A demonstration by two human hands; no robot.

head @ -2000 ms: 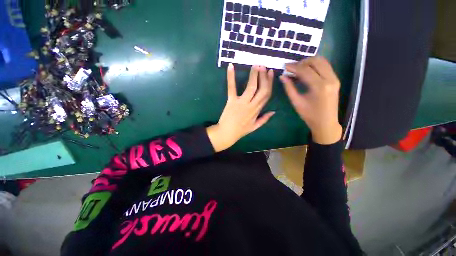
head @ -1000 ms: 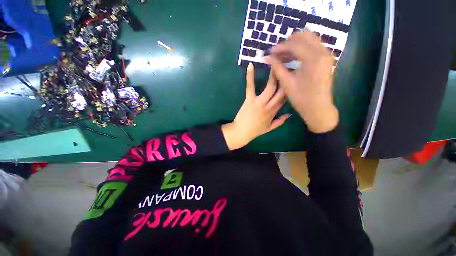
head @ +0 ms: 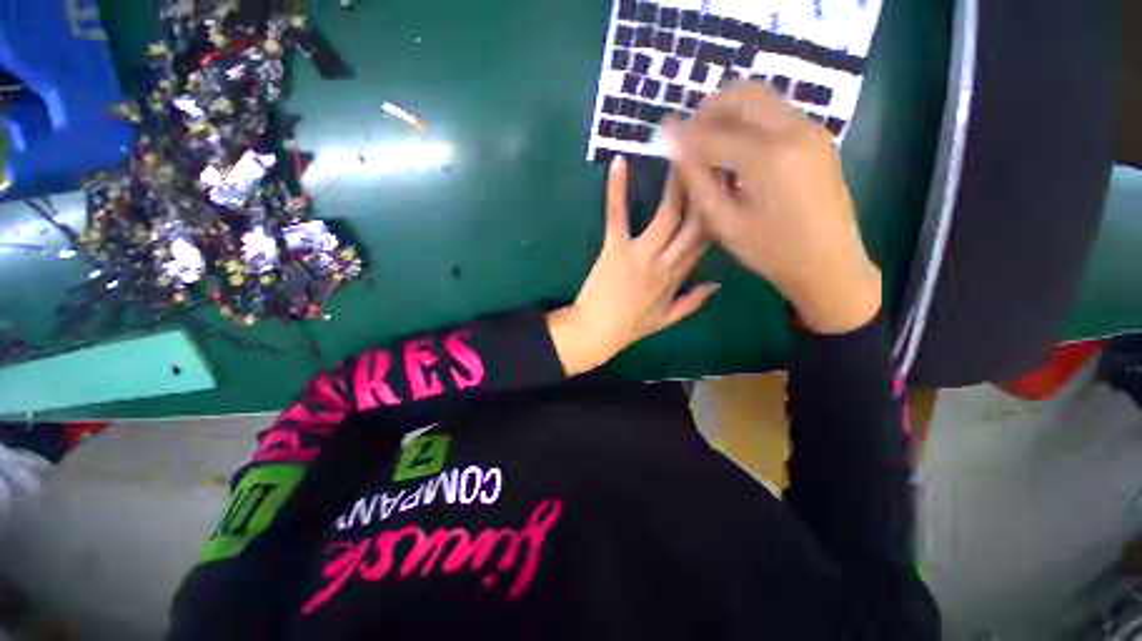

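Observation:
A white backing sheet (head: pixel 802 28) with blue print lies on the green bench at the top centre. Black adhesive pads (head: pixel 648 87) stand on it in rows, with a longer black strip across. My left hand (head: pixel 635 278) lies flat with fingers apart, its fingertips at the sheet's near edge, holding nothing visible. My right hand (head: pixel 779 188) is over the sheet's lower part, blurred, thumb and forefinger close together near the lower left pads. Whether something small is between its fingertips cannot be told. It hides part of the sheet.
A tangled heap of wired circuit boards (head: pixel 238 175) lies at left. A blue block (head: pixel 50 75) is at upper left, a pale green bar (head: pixel 107 376) at the near left edge. A small yellowish piece (head: pixel 403 115) lies mid-table. A black foam stack (head: pixel 1021 188) stands at right.
Since two seconds ago my right hand has moved left and up, from the sheet's near edge to above its lower pads. The lower left row shows more pads. My left hand stays at the edge.

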